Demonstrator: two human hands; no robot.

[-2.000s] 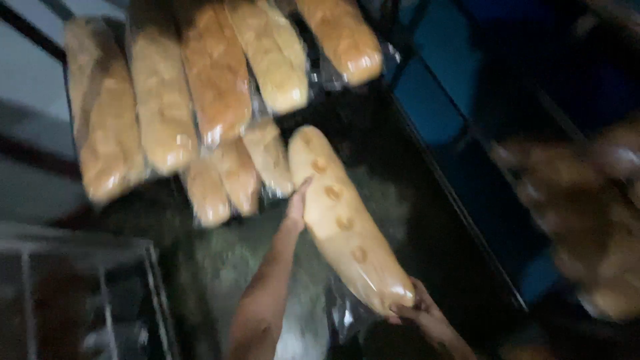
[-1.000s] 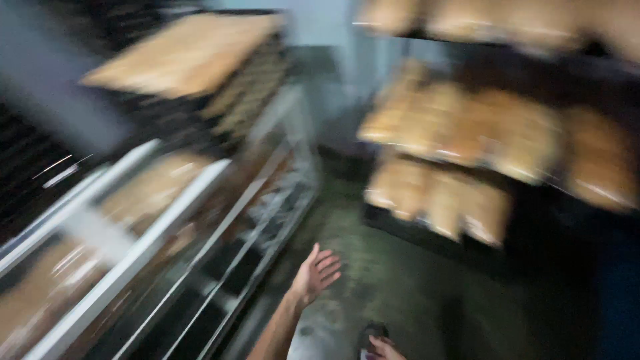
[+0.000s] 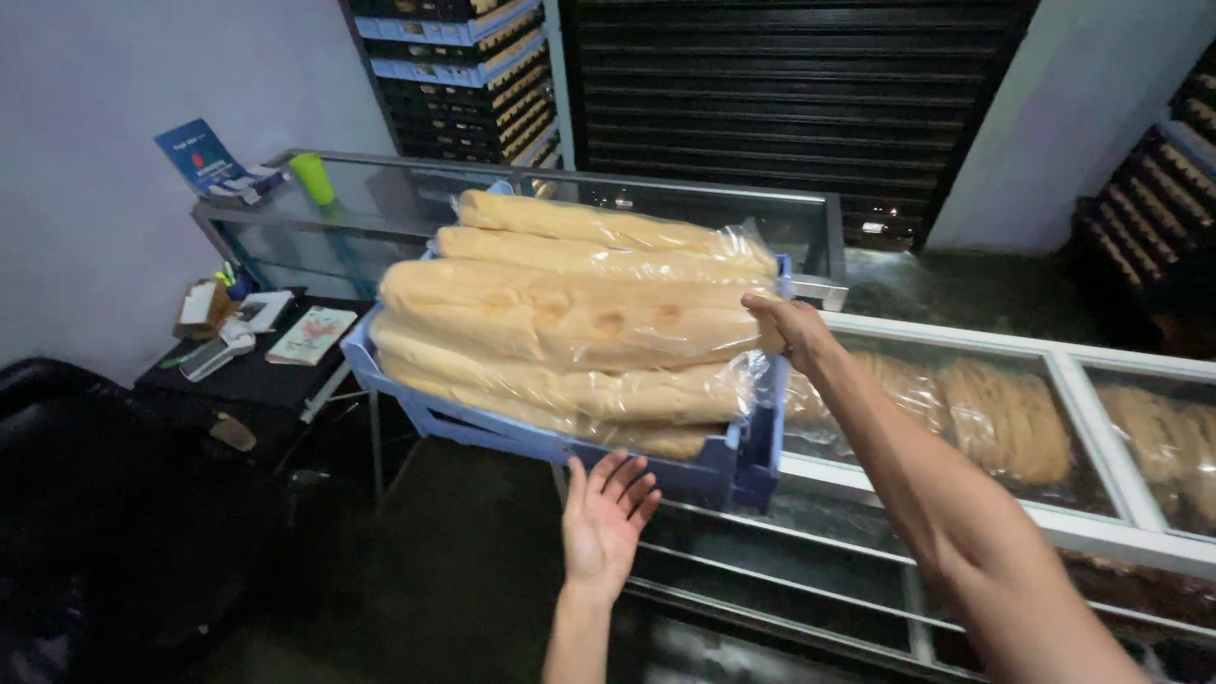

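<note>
A long bread loaf in a clear plastic bag [image 3: 579, 312] lies across the top of other bagged loaves [image 3: 560, 385] in a blue plastic crate [image 3: 475, 437]. My right hand [image 3: 796, 332] grips the top loaf's right end, thumb above; its other fingers are mostly hidden. Below the crate's front edge, my left hand [image 3: 604, 522] is open, palm up and fingers spread, holding nothing.
A glass display case [image 3: 380, 190] with a green cup [image 3: 313, 178] stands behind the crate. On the right, a white-framed case [image 3: 1092, 437] contains bagged bread. A black side table [image 3: 285, 380] and dark chair [image 3: 95, 532] are at left. Stacked crates [image 3: 465, 104] stand behind.
The view has swung from shelved loaves to the blue crate. Two seconds ago both hands were on a bagged loaf; now my left hand is off it, and my right hand grips a loaf on the crate.
</note>
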